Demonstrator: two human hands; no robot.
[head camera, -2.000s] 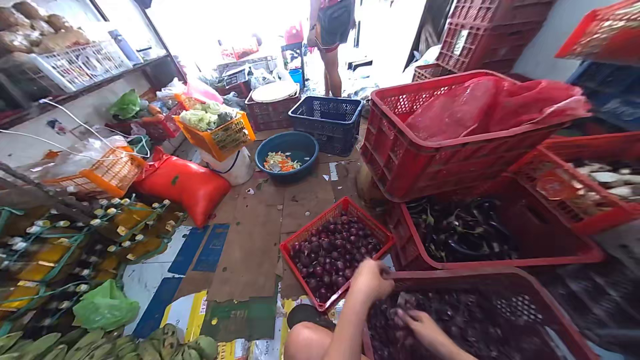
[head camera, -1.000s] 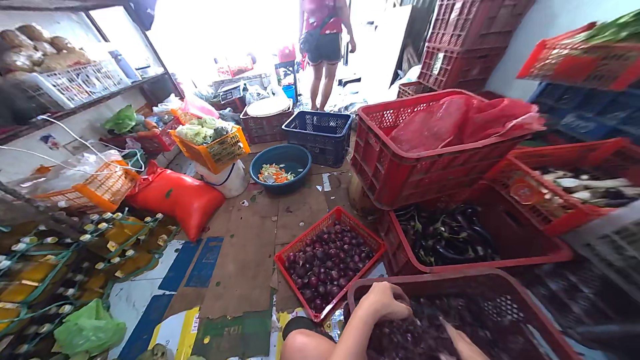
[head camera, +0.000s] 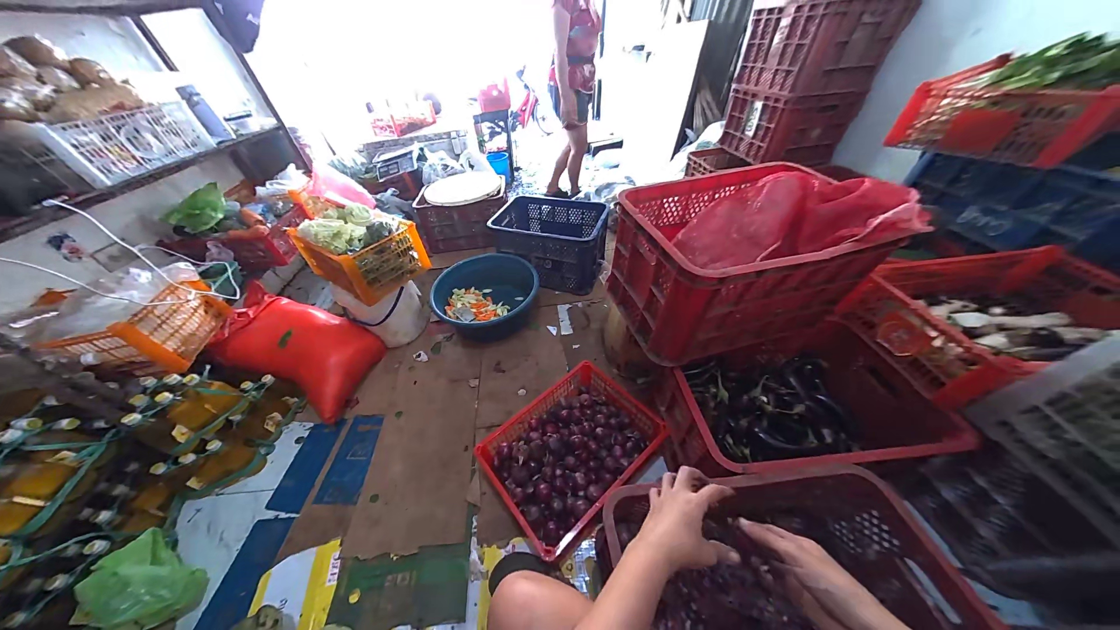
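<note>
My left hand (head camera: 685, 518) hangs over the left part of a dark red plastic crate (head camera: 884, 503), fingers spread and curved down, nothing plainly held. Close to its right, my right hand (head camera: 792, 560) rests at the dark purple onions (head camera: 717, 595) in that crate, fingers apart; whether it touches some is unclear. A smaller bright red basket (head camera: 573, 381) of purple onions (head camera: 569, 455) stands on the floor, left of the crate and slightly tilted in view. Behind the crate, a red crate (head camera: 910, 446) holds dark eggplants (head camera: 787, 411).
A large red crate (head camera: 744, 297) with red mesh sacking stands behind the eggplants. Farther off are a blue basin (head camera: 525, 302) of chopped vegetables, a navy crate (head camera: 547, 227) and a standing person (head camera: 573, 87). A red sack (head camera: 297, 350) and tied bottles (head camera: 210, 411) lie left.
My left hand has lifted slightly and its fingers have spread over the crate. My right hand has come closer to it. The person in the background has moved.
</note>
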